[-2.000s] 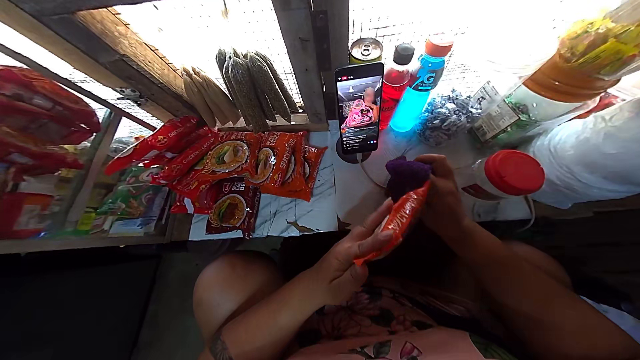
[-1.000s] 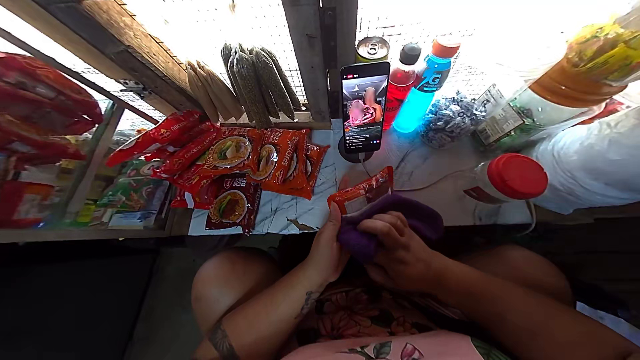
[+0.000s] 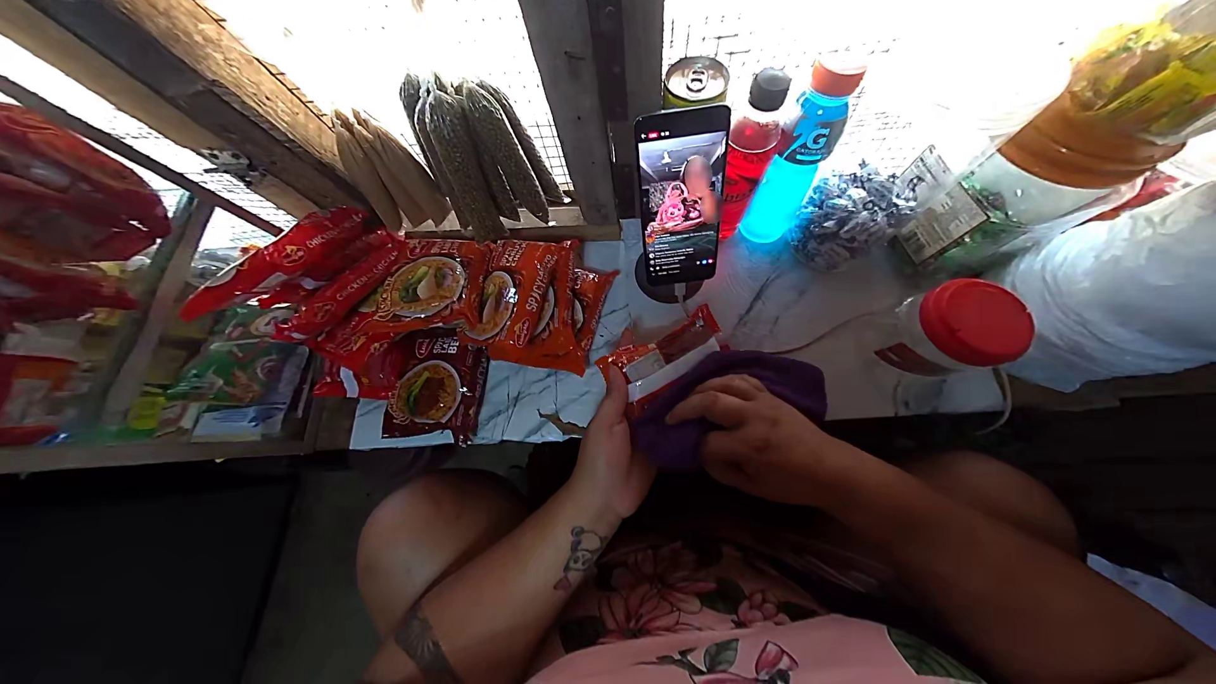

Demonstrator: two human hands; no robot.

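Observation:
My left hand (image 3: 613, 454) holds a red noodle packet (image 3: 665, 363) by its lower left side, with the pale seam side facing up. Over the packet's lower part lies a purple cloth (image 3: 793, 378), pressed there by my right hand (image 3: 750, 432), its fingers bent into the fabric. Part of the packet is hidden under the cloth. Just beyond the packet a phone (image 3: 682, 195) stands upright on a dark round base, its screen lit. To the left, several orange and red noodle packets (image 3: 546, 313) lie overlapping, with a dark red beef noodle packet (image 3: 427, 389) in front.
Behind the phone stand a can (image 3: 696, 81), a red drink bottle (image 3: 753, 157) and a blue Gatorade bottle (image 3: 803, 152). A red-lidded jar (image 3: 974, 323) and large plastic containers are at right. Filled slim bags (image 3: 475, 142) hang by the mesh. A cable crosses the marble-patterned tabletop (image 3: 779, 309).
Two seconds ago the packet was tilted at the right hand, with the cloth bunched behind it. Now it lies across my left hand with the cloth spread over its lower part.

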